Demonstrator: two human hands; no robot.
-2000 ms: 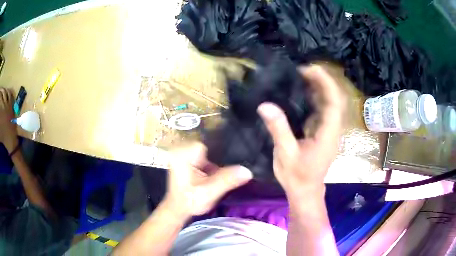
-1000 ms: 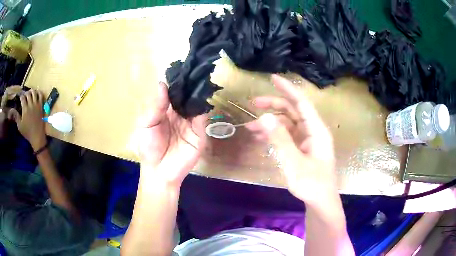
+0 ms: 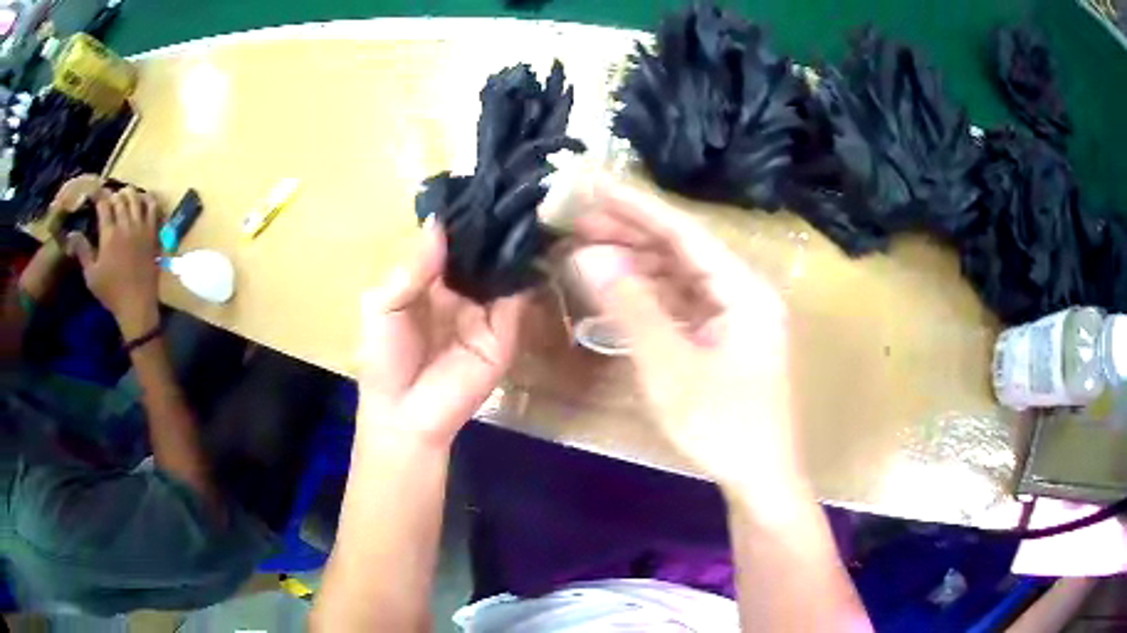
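Observation:
My left hand (image 3: 433, 352) holds a black ruffled piece (image 3: 494, 204) upright above the tan board, its jagged ends pointing up. My right hand (image 3: 674, 309) is just right of the piece, fingers curled together and blurred. A thin pale stick seems to show at its fingertips, but I cannot tell clearly whether it is gripped. The white oval glue dish (image 3: 602, 335) lies on the board between my hands, partly hidden by my right hand.
Black clusters (image 3: 711, 111) line the belt edge. A clear bottle (image 3: 1051, 361) stands at right. A yellow tool (image 3: 270, 208), a black-and-teal object (image 3: 181, 219) and a white squeeze bottle (image 3: 203, 275) lie at left. A coworker's hand (image 3: 121, 241) is at far left.
Both hands were around a dark bunch two seconds ago. The right hand has since moved away, to the dish, then back beside the piece in my left hand. The view has shifted.

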